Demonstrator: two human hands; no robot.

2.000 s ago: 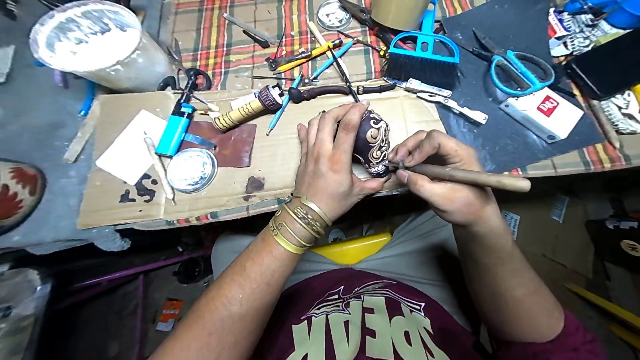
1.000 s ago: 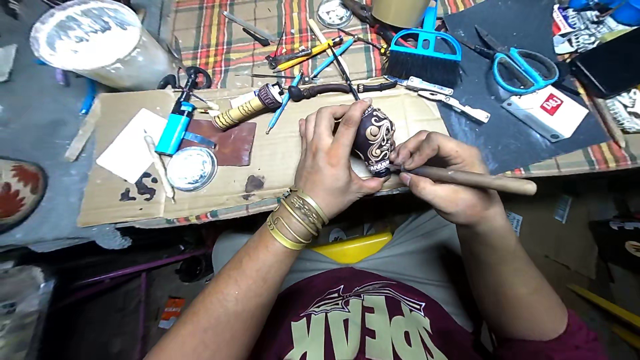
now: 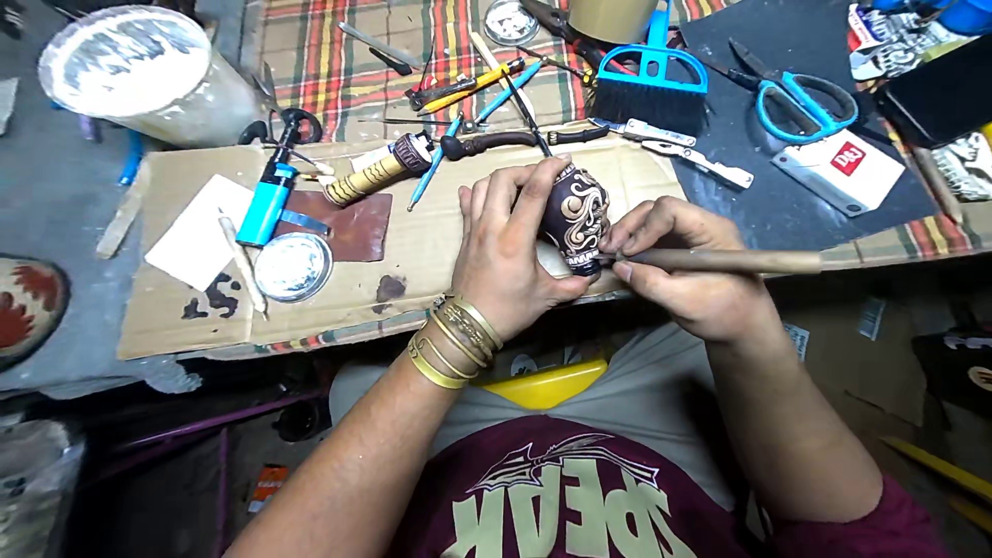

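A dark, rounded carved piece (image 3: 577,209) with pale scroll relief stands tilted over the cardboard near the table's front edge. Around its left side and both ends curls my left hand (image 3: 508,240), which wears several brass-coloured bangles (image 3: 457,341). My right hand (image 3: 682,260) pinches a tool with a thick wooden handle (image 3: 736,261), its working end at the lower right of the carved piece. The very tip is hidden by the fingers and too small to make out. Beyond the left hand lies a tan and dark carved cylinder (image 3: 376,172), beside a dark carved stem (image 3: 504,142).
A blue torch lighter (image 3: 267,205), a round lid (image 3: 294,266) and a brown leather-like piece (image 3: 360,226) lie on the cardboard (image 3: 349,291). A white-smeared bucket (image 3: 217,101) stands back left. Toward the right are a small blue brush (image 3: 651,85), a folding multitool (image 3: 697,163) and scissors (image 3: 806,108).
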